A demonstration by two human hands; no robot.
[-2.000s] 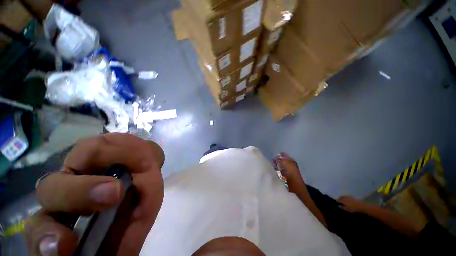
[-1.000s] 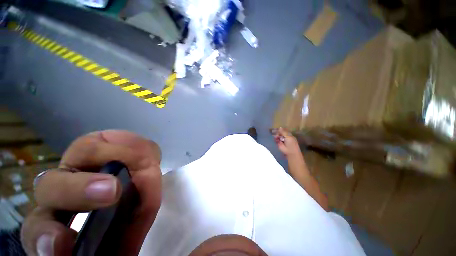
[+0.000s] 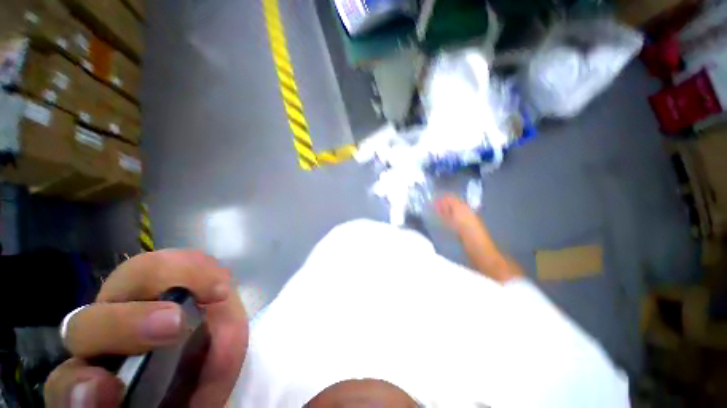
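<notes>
My left hand (image 3: 171, 319) is close to the camera at the lower left, with a ring on one finger. It is closed round a dark smartphone (image 3: 179, 351), seen nearly edge-on. My right hand (image 3: 452, 209) is small and blurred, beyond the right side of the white shirt. Its fingers are hard to make out, and I cannot tell whether it holds anything. Behind it is a heap of white and clear plastic wrap waste (image 3: 462, 96) with some blue in it.
Labelled brown cartons (image 3: 88, 147) are stacked at the left. Yellow-black lane tape (image 3: 291, 103) runs down to a corner near the waste. A green bench (image 3: 383, 48) stands at the top. A flat cardboard piece (image 3: 569, 262) lies right; a red bag-like item (image 3: 687, 102) and more cartons are beyond.
The view has turned left. Labelled cartons now show at the left, and the waste heap is nearer the centre. The left hand keeps the phone; the right hand remains away from the shirt.
</notes>
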